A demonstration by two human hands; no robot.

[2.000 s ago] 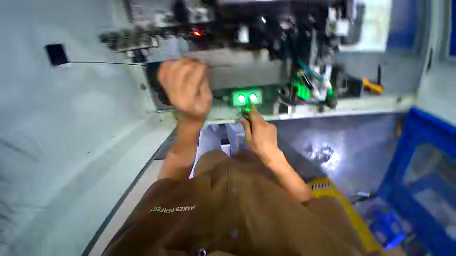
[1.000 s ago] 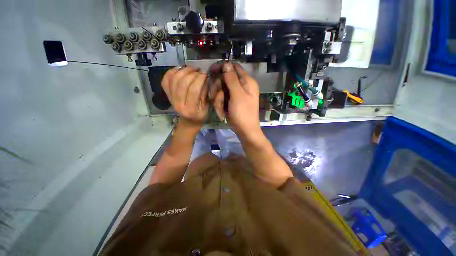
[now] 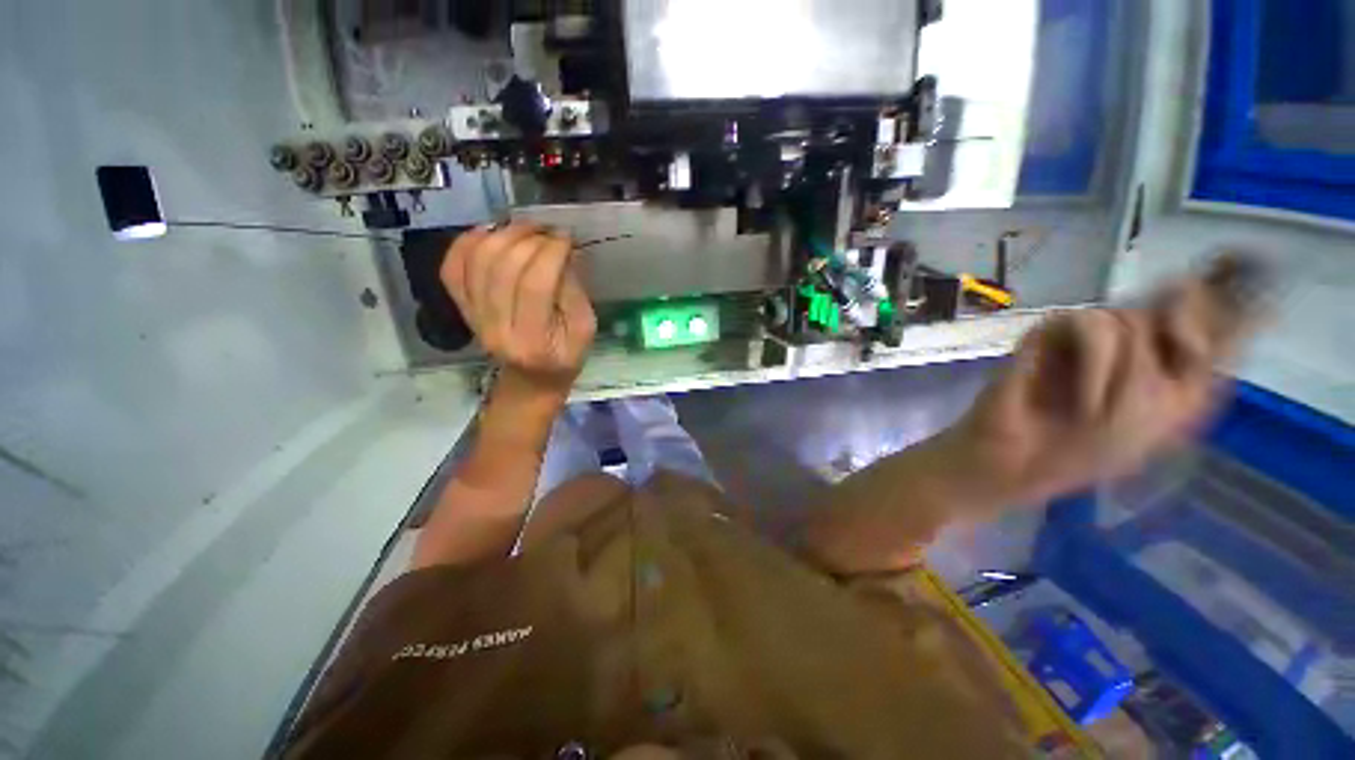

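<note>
A thin black wire (image 3: 283,229) runs from the square opening in the pale left wall to my left hand (image 3: 520,305). My left hand is closed on it in front of the metal plate, and a short free end sticks out to the right of the fingers. My right hand (image 3: 1092,379) is raised at the right, out past the machine's front edge, and strongly blurred. A small dark object (image 3: 1236,282) shows at its fingertips; it looks like a hand tool, but its shape is smeared.
The straightener rollers (image 3: 364,159) sit above the wire. Two green lights (image 3: 678,324) glow on the machine's front part. A green-marked assembly (image 3: 840,297) stands right of them. A yellow-handled tool (image 3: 985,291) lies farther right. A blue-framed door (image 3: 1278,446) is at the right.
My hands were together at the middle a second ago. My right hand has swung far right with the dark object, while my left hand stays at the wire. The green lights and wire end are uncovered.
</note>
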